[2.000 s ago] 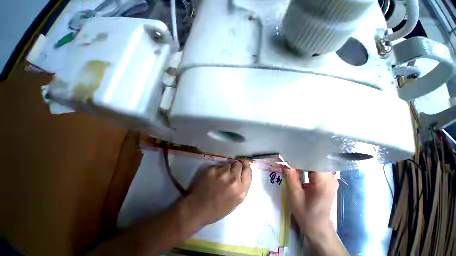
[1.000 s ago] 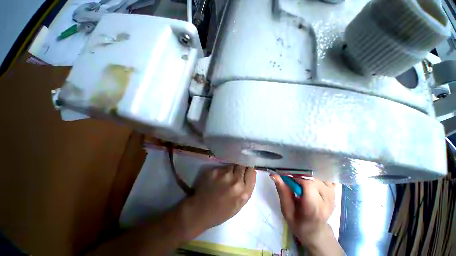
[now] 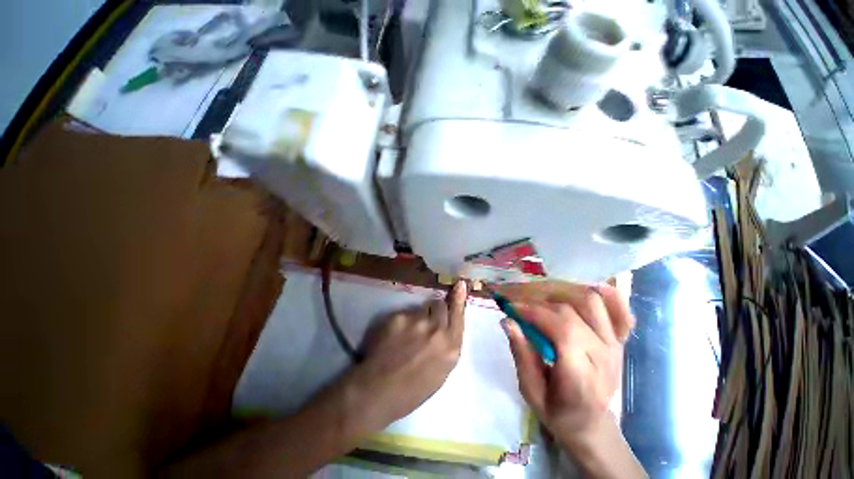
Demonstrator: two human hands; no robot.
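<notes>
The white sewing machine head fills the upper middle. Under its lower edge lies a brown fabric edge along the red-marked top of a white placement sheet. My left hand is on the sheet, its index fingertip at the fabric below the head. A brown strip curves down to my left hand; whether the fingers hold it I cannot tell. My right hand holds a teal-handled tool, its thin tip near my left fingertip. The needle area is mostly hidden.
A large brown stack of panels lies at the left. Many brown strips hang at the right beside a shiny metal surface. A green-handled tool and grey cloth lie on white paper at the upper left.
The view has shifted, so the head's red logo and lower holes show more. My left index finger is now extended to the fabric. The teal tool in my right hand shows more fully.
</notes>
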